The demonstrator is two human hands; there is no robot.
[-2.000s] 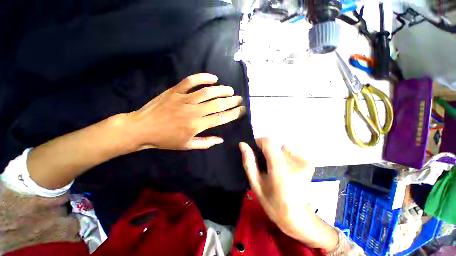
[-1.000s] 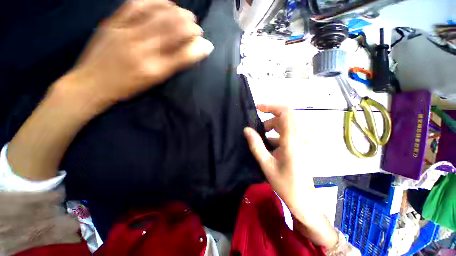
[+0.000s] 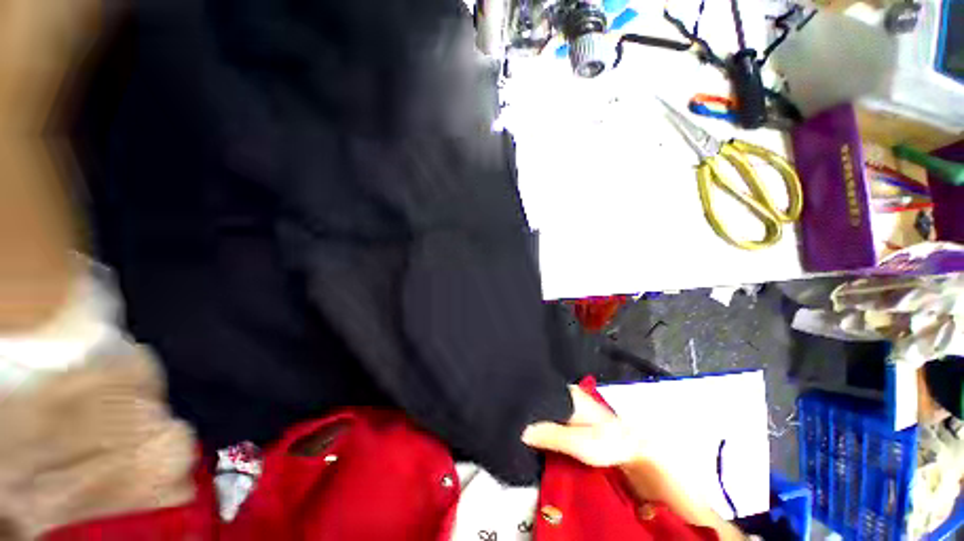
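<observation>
A large black garment piece [image 3: 317, 211] covers the left and middle of the view and hangs over the table's front edge into the lap. My right hand [image 3: 597, 431] pinches its lower right corner near the red jacket. My left hand [image 3: 37, 159] is a large blur at the left edge, partly cut off; its fingers cannot be made out. The sewing machine's metal parts [image 3: 523, 26] show at the top, with the ribbed grey knob [image 3: 588, 53] beside them. The needle area is not clear.
Yellow-handled shears [image 3: 748, 192] lie on the white table [image 3: 603, 232]. Black-handled tools [image 3: 748, 90] and a purple box [image 3: 835, 190] are at the right. Below are a white board [image 3: 687, 433], a blue crate [image 3: 856, 454] and scraps on the grey floor.
The right hand has moved down from the table edge toward the lap, pulling the cloth's corner with it. The left hand has moved to the far left. The view has shifted.
</observation>
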